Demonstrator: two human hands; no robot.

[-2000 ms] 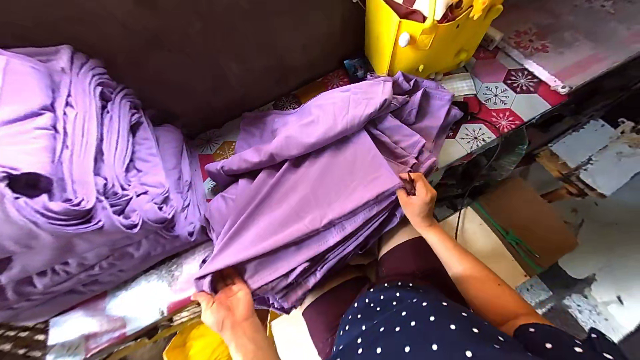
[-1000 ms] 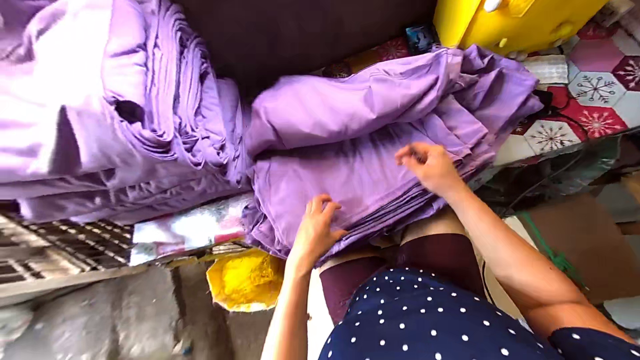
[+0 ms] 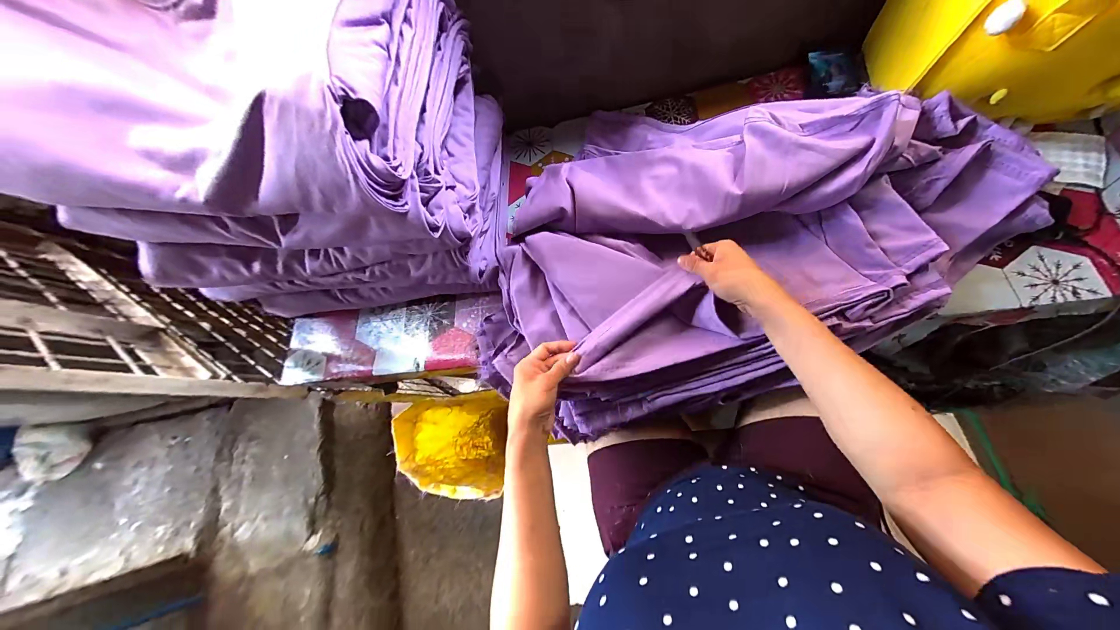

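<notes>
A loose stack of purple fabric pieces [image 3: 840, 254] lies in front of me, its near edge over my lap. My left hand [image 3: 544, 378] pinches the edge of the top piece at the stack's near left. Farther back, near the middle, my right hand [image 3: 724, 269] grips that piece too, with a small dark thing at its fingertips that I cannot make out. A raised fold runs between the two hands. Behind them a thicker purple roll of cloth lies across the stack. To the left rises a taller pile of folded purple fabric [image 3: 297, 175].
A yellow container [image 3: 945, 52] stands at the back right. The surface has a patterned cover [image 3: 376, 341] with snowflakes. A metal grille [image 3: 105, 306] is at the left, and a yellow-lined container [image 3: 451, 446] sits below the near edge.
Both hands, apart from each other over the stack a second ago, now grip the top piece and lift a fold in it. The view has shifted left since the first frame.
</notes>
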